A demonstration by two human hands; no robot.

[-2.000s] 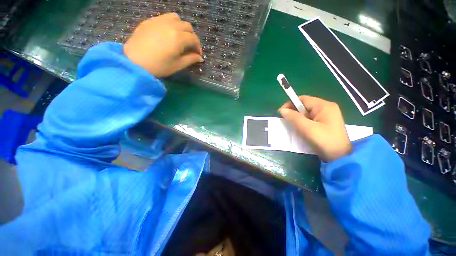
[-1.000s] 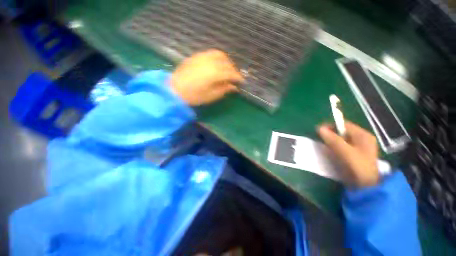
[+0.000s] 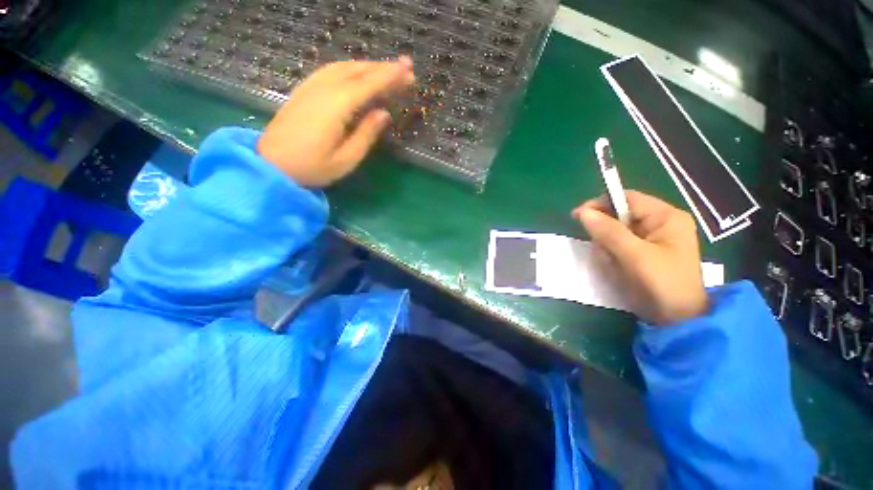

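Observation:
My left hand point(image 3: 330, 120) is over the near edge of the clear component tray point(image 3: 459, 96), its thumb and fingers apart, with no part visible between them. Rows of small dark shiny components fill the tray. My right hand point(image 3: 651, 251) holds the tweezers point(image 3: 613, 182), which look white and point up and away from me. The hand lies over the adhesive sheet point(image 3: 574, 271) and hides part of it. The sheet has a black block at its left end and bare white beside it. Whether a pad is on the tweezer tip cannot be told.
Spare black adhesive sheets point(image 3: 678, 134) with white borders overlap beyond my right hand. A black tray of metal frames point(image 3: 820, 256) is at the right. The green bench point(image 3: 546, 182) has a pale strip along its far side. Blue stools point(image 3: 43, 234) stand at the lower left.
The left hand's fingers have opened over the tray, where they were bunched together. The right hand still holds the tweezers, now tilted more upright. The whole view has shifted with the head.

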